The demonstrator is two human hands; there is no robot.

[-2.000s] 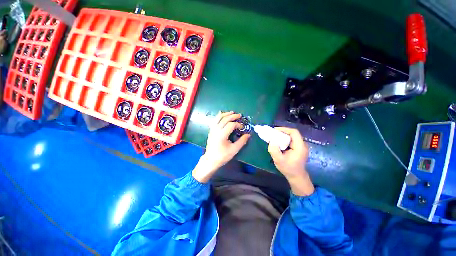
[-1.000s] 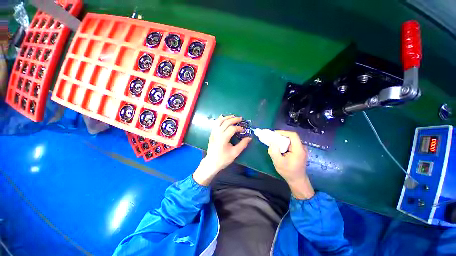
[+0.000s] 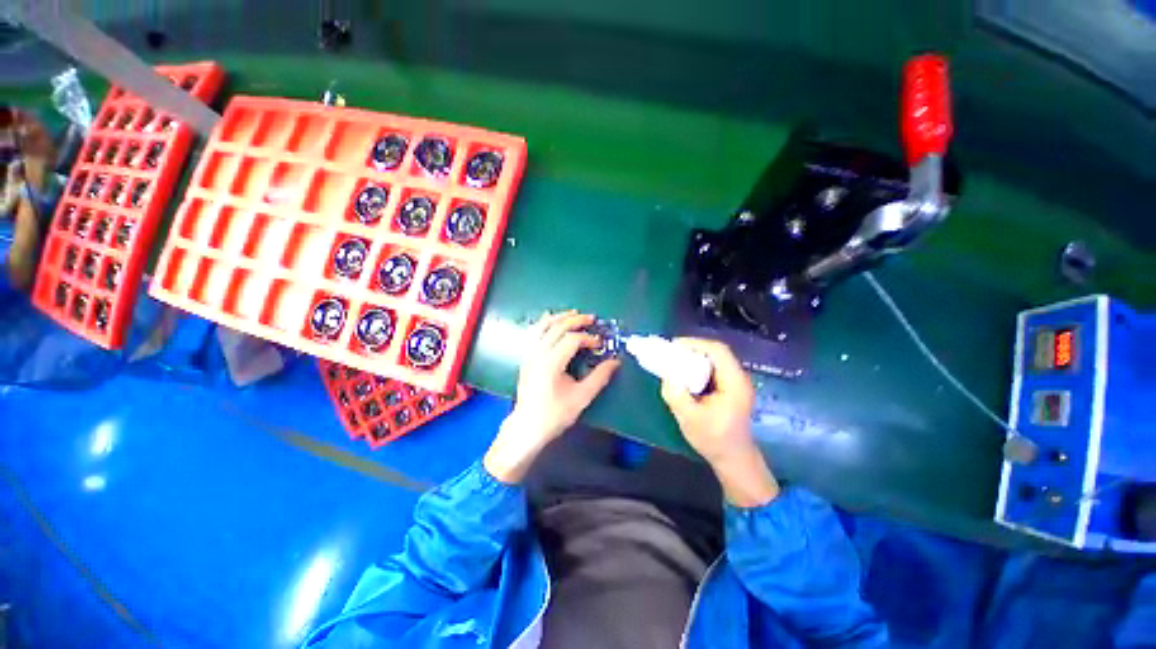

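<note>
My left hand [image 3: 554, 384] holds a small dark round part [image 3: 601, 342] with shiny silver rings between the fingertips, just above the green bench. My right hand [image 3: 719, 412] is shut on a small white squeeze bottle [image 3: 682, 365], held tilted like a pen. The bottle's narrow tip points left and is at the round part; whether they touch cannot be told. The fingers hide part of the round part.
An orange-red parts tray [image 3: 289, 241] lies left, its right-hand columns filled with round parts. Other trays lie further left [image 3: 108, 203] and below [image 3: 380, 402]. A black toggle press [image 3: 773, 241] with a red handle [image 3: 927, 107] stands right, beside a blue control box [image 3: 1055, 421]. Another person's hand [image 3: 23, 159] shows far left.
The view has shifted, so the press and control box sit further left and the trays lower. Both hands keep their hold on the round part and bottle.
</note>
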